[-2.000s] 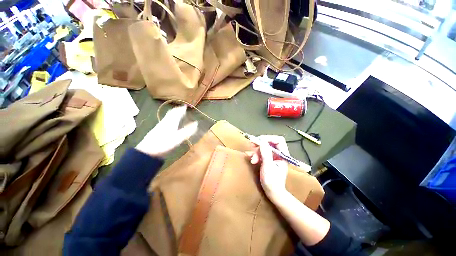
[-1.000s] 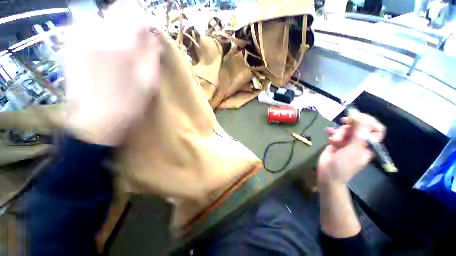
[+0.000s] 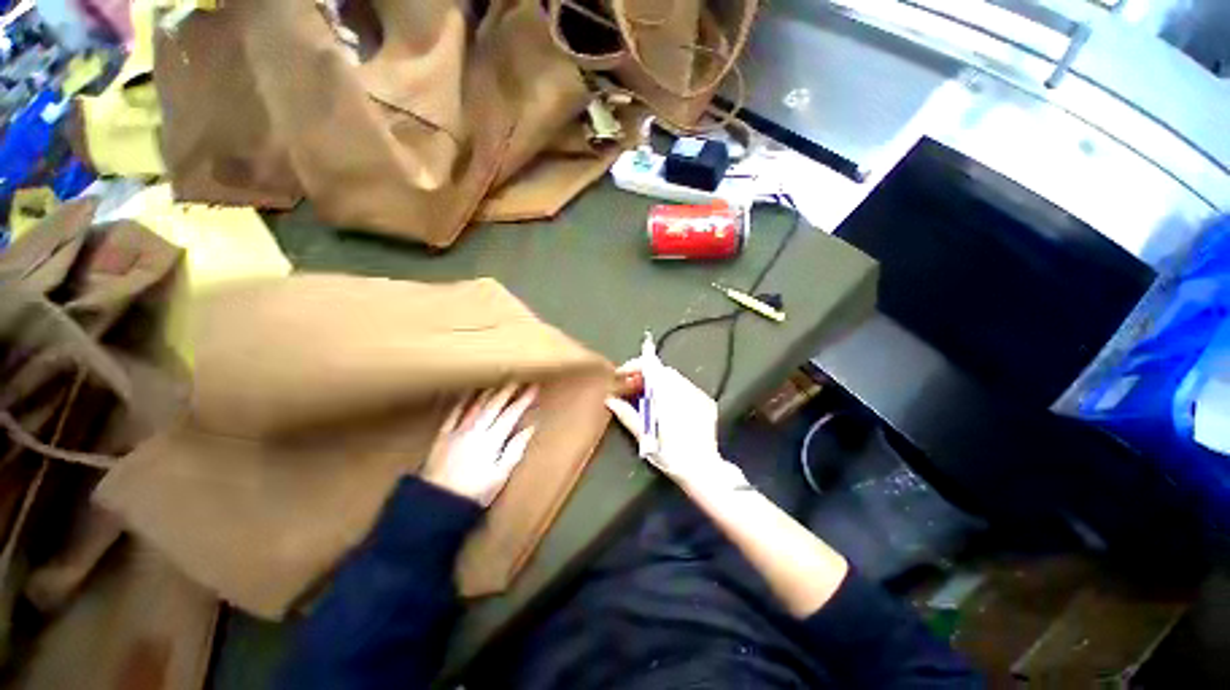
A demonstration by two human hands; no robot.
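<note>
A tan canvas bag (image 3: 351,337) lies across the dark green table in front of me, its upper part blurred. My left hand (image 3: 483,442) rests on the bag with its fingers spread, partly under a raised fold; I cannot tell whether it grips the cloth. My right hand (image 3: 672,415) is at the bag's right corner and holds the slim white-and-blue pen tool (image 3: 650,404) upright, tip away from me. The thumb and fingers are close to the corner edge; whether they pinch it is unclear.
A red can (image 3: 696,231), a power strip (image 3: 634,173) with a black adapter (image 3: 696,162), and a yellow-handled tool (image 3: 751,303) with a black cable lie beyond. Tan bags (image 3: 391,121) stand behind, more (image 3: 68,324) at left. A black chair (image 3: 991,270) and blue bin (image 3: 1174,337) are at right.
The bag, lifted by my left hand a second ago, now lies on the table. My left hand has come down onto it. My right hand has moved left to the bag's corner with the pen tool.
</note>
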